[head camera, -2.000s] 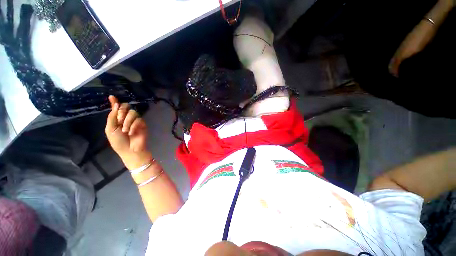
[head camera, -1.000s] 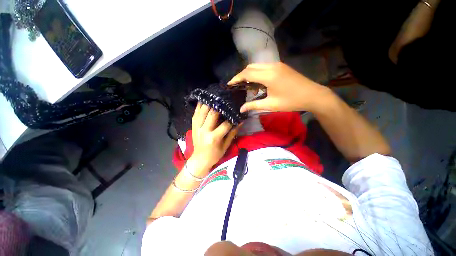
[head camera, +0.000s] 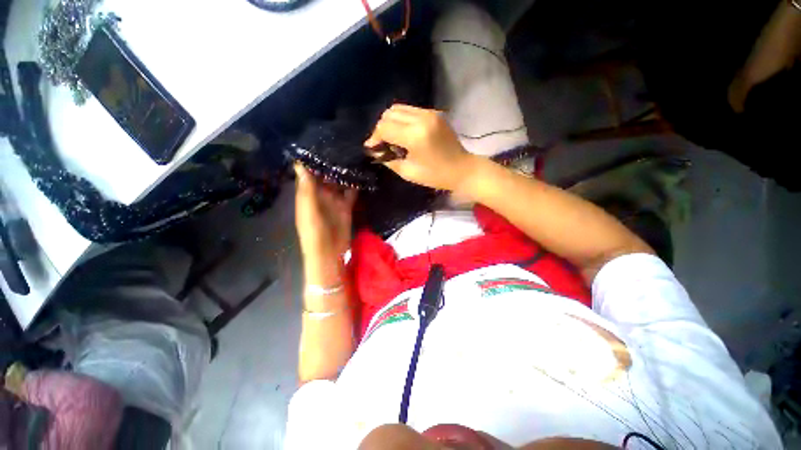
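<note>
The black garment piece (head camera: 391, 204) lies over my lap, its edge raised. The beaded trim (head camera: 334, 169) runs along that edge as a dark strip with white glints. My left hand (head camera: 325, 211) holds the garment edge from below, thumb up beside the trim, other fingers partly hidden by cloth. My right hand (head camera: 426, 149) is above and right of the trim, fingertips closed on a small dark thing (head camera: 385, 152), too blurred to name. No needle or thread can be made out between the hands.
The white table (head camera: 255, 53) at upper left holds a smartphone (head camera: 136, 95), silver-grey beads (head camera: 66, 44) and black trim strands (head camera: 123, 220) over its edge. An orange-red cord (head camera: 393, 37) hangs there. Another person's arm (head camera: 773, 57) shows upper right, a pink sleeve (head camera: 79, 404) lower left.
My left hand came from beside the table to the garment edge, then moved left and up with it. My right hand entered, its fingers first apart, now closed, and moved left.
</note>
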